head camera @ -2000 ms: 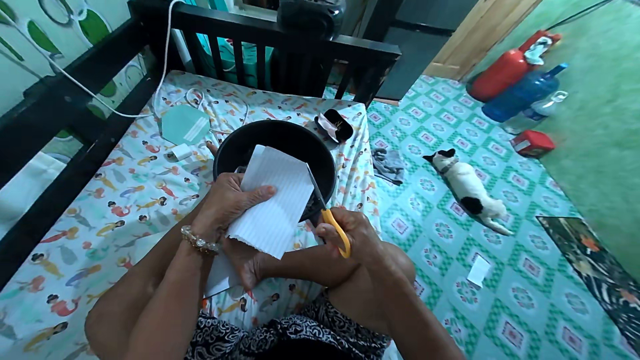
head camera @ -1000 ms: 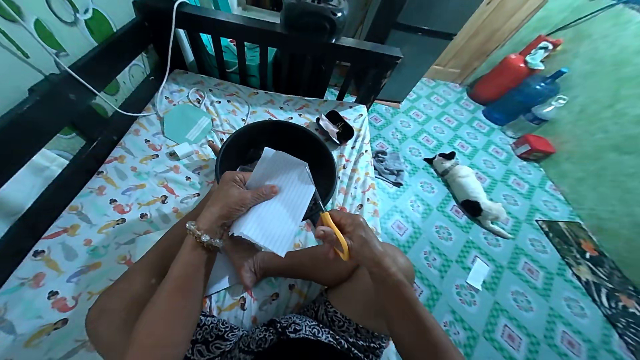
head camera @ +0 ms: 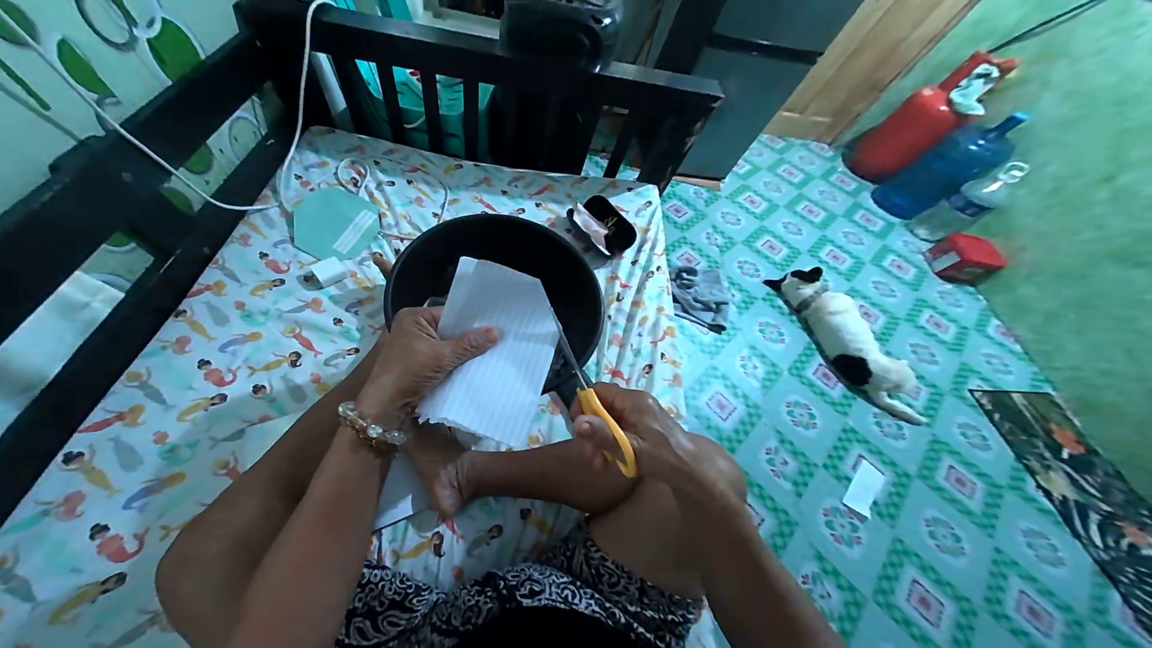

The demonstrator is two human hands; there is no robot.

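Lined white paper sheets are pinched in my left hand, with the thumb on top. Their lower edge is ragged. My right hand grips scissors with orange handles; the blades lie along the right edge of the paper. How far the blades are apart I cannot tell. Below the paper stands a round black basin, whose contents are mostly hidden. More white paper lies on the bed by my foot.
An open black case, a white adapter and a teal octagonal object lie on the mermaid-print sheet. A dark wooden bed rail runs behind. On the tiled floor are a white-and-black cat, grey cloth and a paper piece.
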